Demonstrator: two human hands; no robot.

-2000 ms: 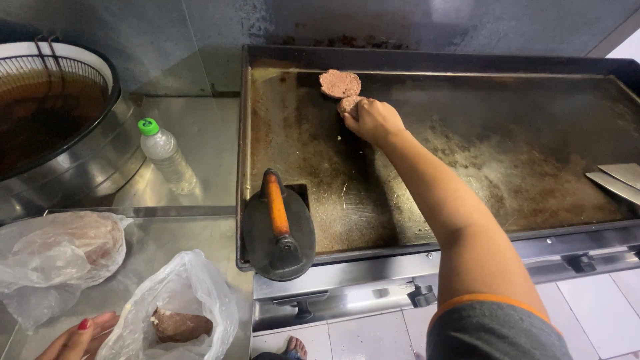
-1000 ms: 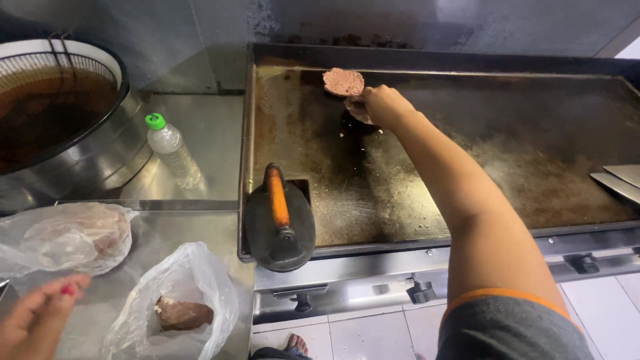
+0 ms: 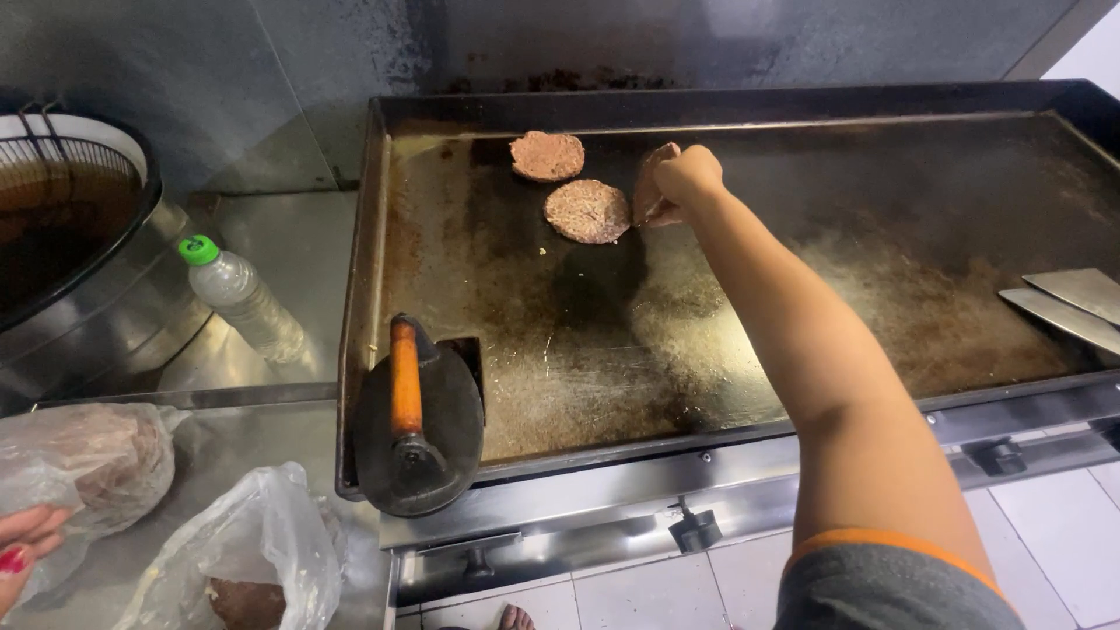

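My right hand (image 3: 689, 179) holds a raw burger patty (image 3: 652, 185) tilted on edge over the flat-top griddle (image 3: 560, 376). Just left of it, one patty (image 3: 587, 212) lies flat on the hot plate, and another patty (image 3: 547, 157) lies behind that one. At the lower left edge of the view is my left hand (image 3: 26, 547), partly cut off, fingers extended beside a plastic bag of meat (image 3: 105, 459). A second, opened plastic bag (image 3: 254, 525) stands nearby with a patty (image 3: 248, 604) inside.
A round press with a wooden handle (image 3: 407, 376) rests on the griddle's front left corner. Metal spatulas (image 3: 1063, 311) lie at the right. A green-capped bottle (image 3: 254, 302) stands beside a metal fryer pot (image 3: 105, 289) of dark oil. Control knobs (image 3: 696, 528) line the front.
The second patty now lies flat on the griddle, released from my right hand, which has moved right with another patty. My left hand has moved away from the opened bag toward the left edge.
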